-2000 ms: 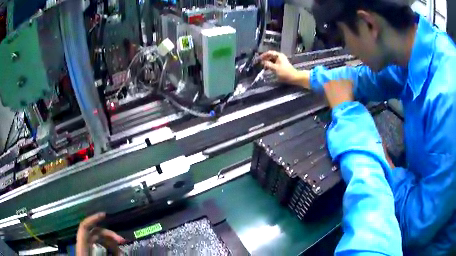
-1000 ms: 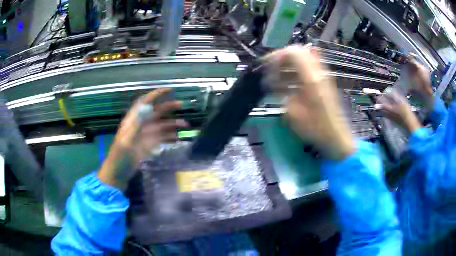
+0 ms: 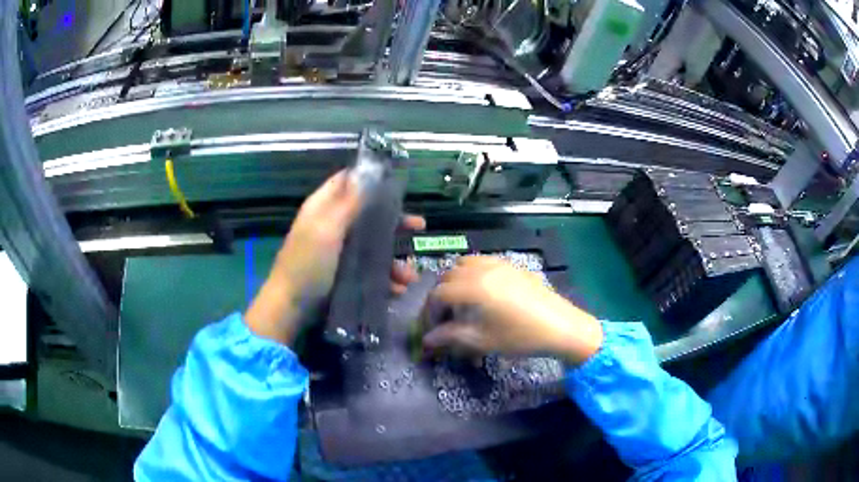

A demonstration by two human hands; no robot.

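My left hand [image 3: 320,247] holds a black plate [image 3: 366,252] upright-slanting over the left part of the parts tray [image 3: 405,435]. Small shiny metal points show at both ends of the plate. My right hand [image 3: 490,309] is over the tray, just right of the plate, with its fingers bent down among the small metal rings [image 3: 471,388]. Its fingertips are blurred, and I cannot tell whether they hold a ring. Loose rings lie across the tray, thickest at the right.
A stack of black plates [image 3: 683,235] stands on the green bench [image 3: 179,329] at right. The conveyor rail [image 3: 283,155] runs behind, with a yellow hose [image 3: 176,188] hanging from it. A blue sleeve [image 3: 801,377] of another person is at the right edge.
The plate has passed from my right hand to my left and now stands steeper over the tray. My right hand has come down to the rings. The plate stack shows again at right.
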